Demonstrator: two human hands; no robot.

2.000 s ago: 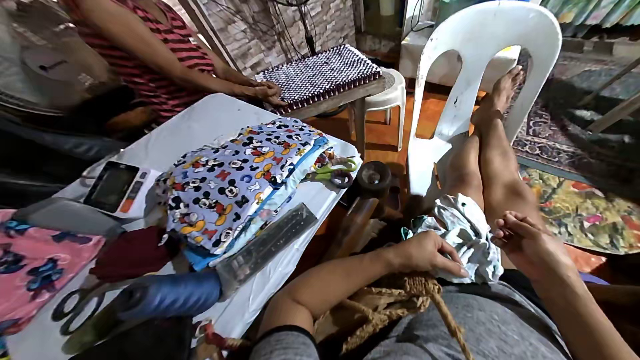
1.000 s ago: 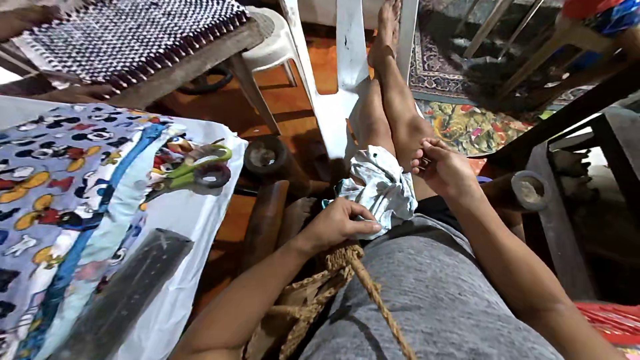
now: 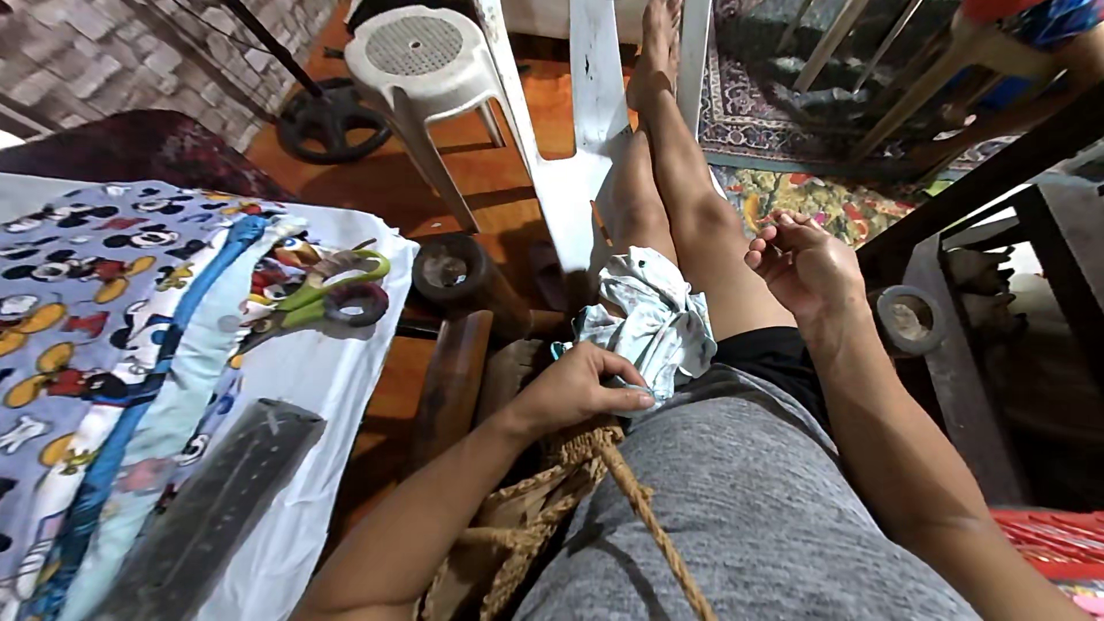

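Crumpled pale printed cloth (image 3: 660,315) lies on my lap. My left hand (image 3: 586,388) pinches its lower edge between thumb and fingers. To the right, my right hand (image 3: 806,267) is raised above my thigh with its fingers curled and fingertips close together; whether a needle or thread is between them is too small to tell. A woven bag with a twisted rope handle (image 3: 647,500) rests against my left side, just below my left hand.
At left, a white-covered table (image 3: 345,362) bears folded cartoon-print fabric (image 3: 103,285), green-handled scissors (image 3: 332,289) and a dark flat packet (image 3: 224,492). A white plastic chair (image 3: 595,112) supports my legs. Beyond stands a white stool (image 3: 418,52). A dark wooden frame (image 3: 975,181) is at right.
The view has turned, and the other person and the woven checked piece are out of sight. My left hand still holds the cloth, with my right hand raised beside it.
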